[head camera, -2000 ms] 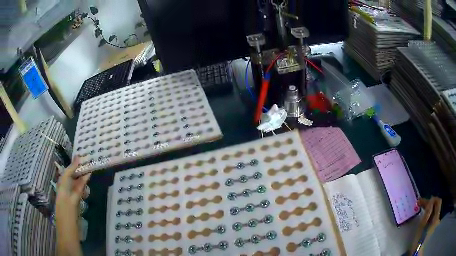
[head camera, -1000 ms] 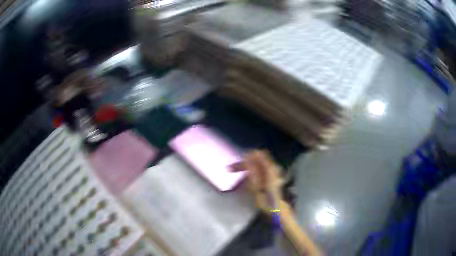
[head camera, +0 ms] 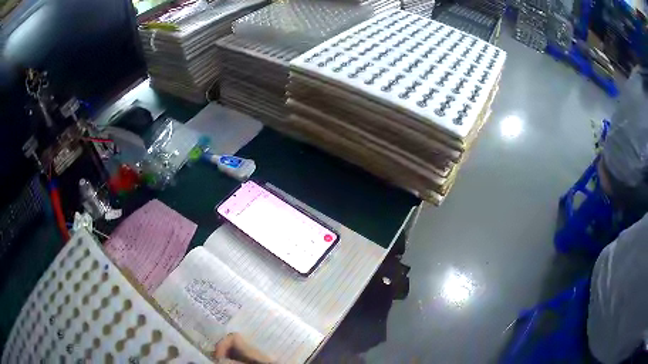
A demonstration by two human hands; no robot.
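Note:
The smartphone (head camera: pixel 278 227) lies face up on the open notebook (head camera: pixel 320 284), its screen bright pink-white. The notebook's left page has dense handwritten figures. The foam-faced parts tray (head camera: pixel 85 313) fills the lower left, with rows of brown cutouts, a few holding dark parts. My right hand (head camera: pixel 243 350) is at the bottom edge, largely cut off, at the notebook's lower part beside the tray's right edge; whether it holds anything is hidden. My left hand is out of the picture.
A thick tray stack (head camera: pixel 398 78) stands at the bench's right edge, with more stacks behind. A correction fluid bottle (head camera: pixel 233 166), pink slip (head camera: pixel 153 242) and metal fixture (head camera: pixel 67 153) lie beyond. Blue stools (head camera: pixel 579 213) and seated people are at right.
The view has swung right, bringing in the tray stack and floor, and is sharp again. My right hand has moved from the phone down to the notebook's lower part. My left hand has left view.

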